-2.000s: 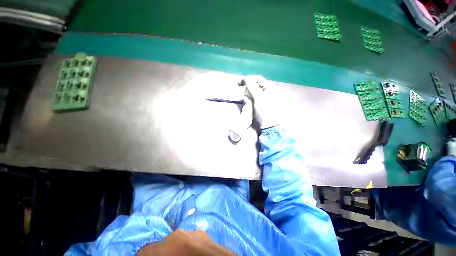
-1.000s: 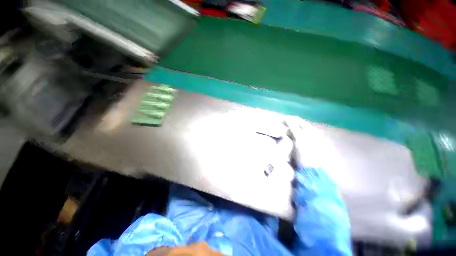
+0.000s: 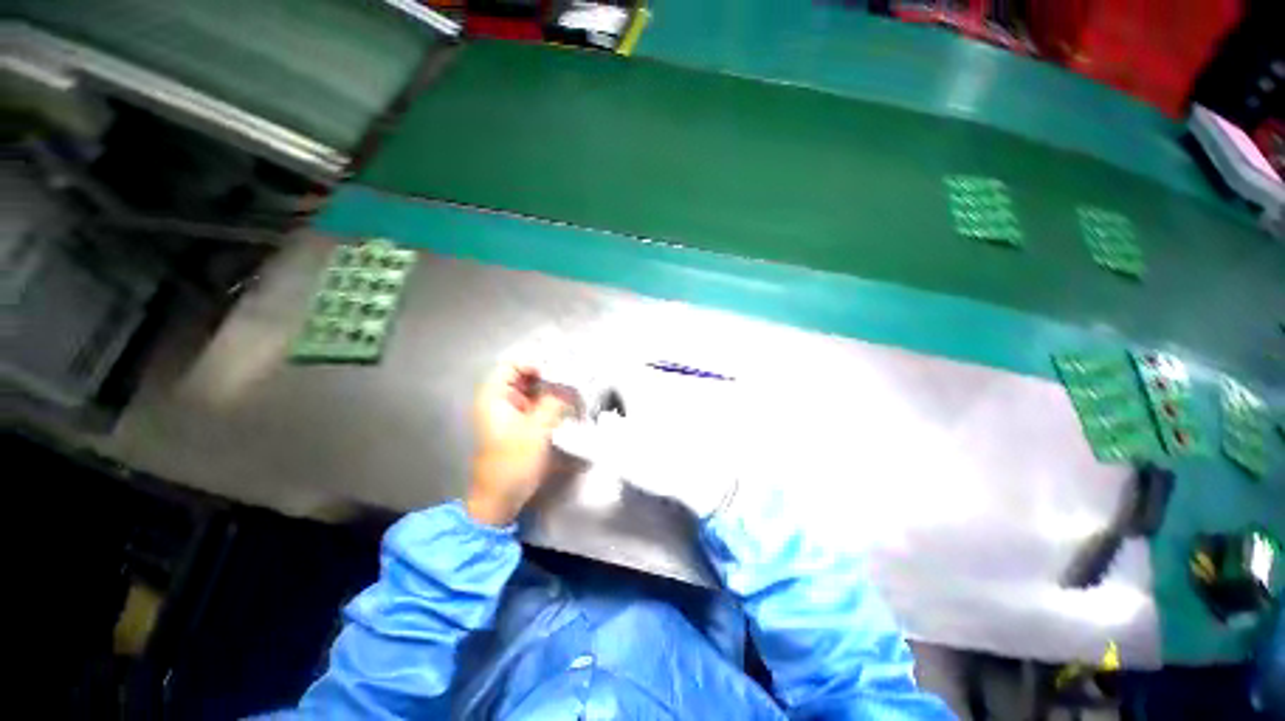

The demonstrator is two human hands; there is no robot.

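Note:
My left hand is bare, with its fingers bent and pinched on a thin white item that looks like a glove. My right hand is in a white glove and almost lost in the glare; its fingers cannot be made out. A small dark, rounded thing shows between the hands; whether it is held or lies on the metal is unclear. Thin dark tweezers lie on the metal sheet beyond my hands.
A green PCB panel lies at the sheet's left end. A black brush-like object lies at its right end. More panels and a squat black-yellow device are at right. The green belt carries panels beyond.
My left hand has risen from the lap to above the sheet and now pinches the white item. My right hand has moved left and nearer my body, away from the tweezers. The view has shifted.

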